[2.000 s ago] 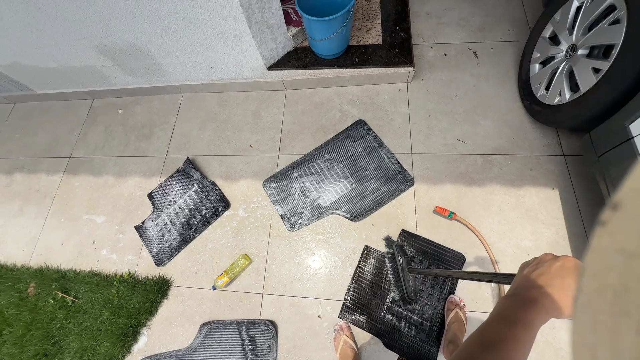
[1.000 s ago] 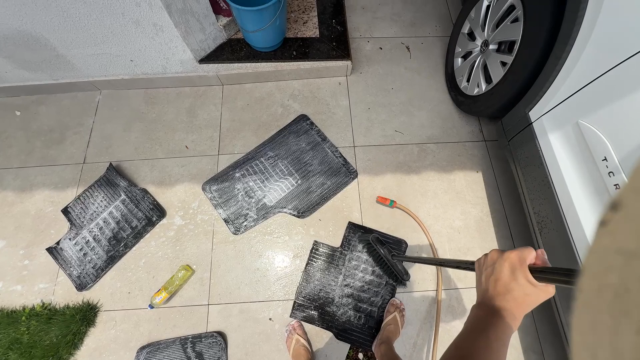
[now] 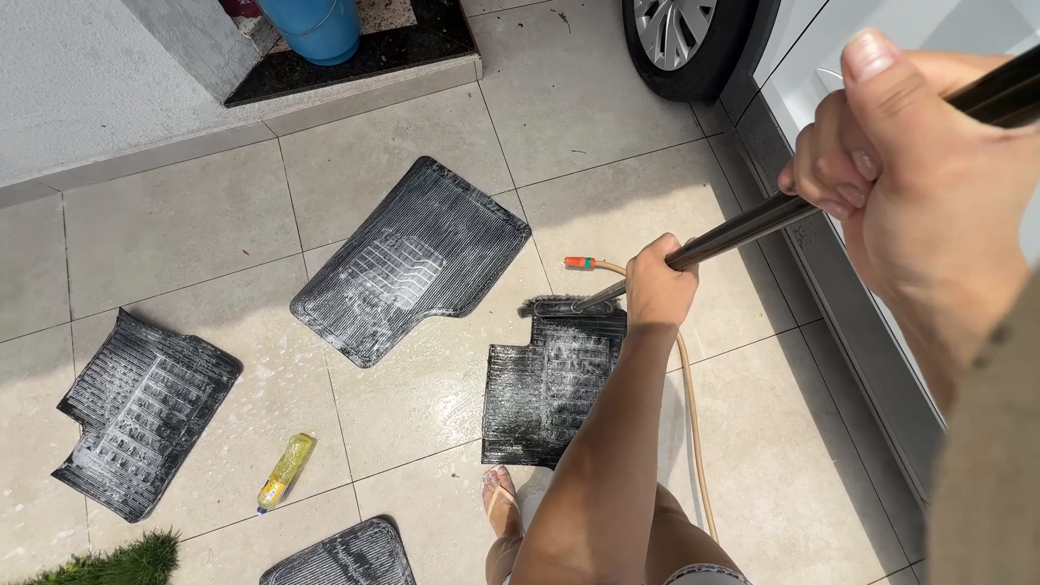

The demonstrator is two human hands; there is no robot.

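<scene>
My right hand [image 3: 918, 138], large and close at the upper right, grips the upper part of a dark broom pole [image 3: 739, 231]. Lower on the same pole, my left hand [image 3: 660, 280] is closed around it. The black broom head [image 3: 573, 307] lies at the far edge of a wet, soapy black ribbed rubber car mat [image 3: 561, 382]; my left forearm hides part of that mat. Another foamy mat [image 3: 406, 260] lies left of it, with a notched one [image 3: 154, 414] farther left and part of another [image 3: 345, 556] at the bottom edge.
A yellow plastic bottle [image 3: 286, 473] lies on the tiles. A tan hose [image 3: 691, 422] with an orange end runs right of the nearest mat. A blue bucket [image 3: 317, 28] stands on a raised ledge. A white car [image 3: 902, 41] borders the right; grass [image 3: 122, 565] shows bottom left.
The broom head has moved from the mat's surface to its far edge. My right hand has come into view on the upper pole. One sandalled foot has left view.
</scene>
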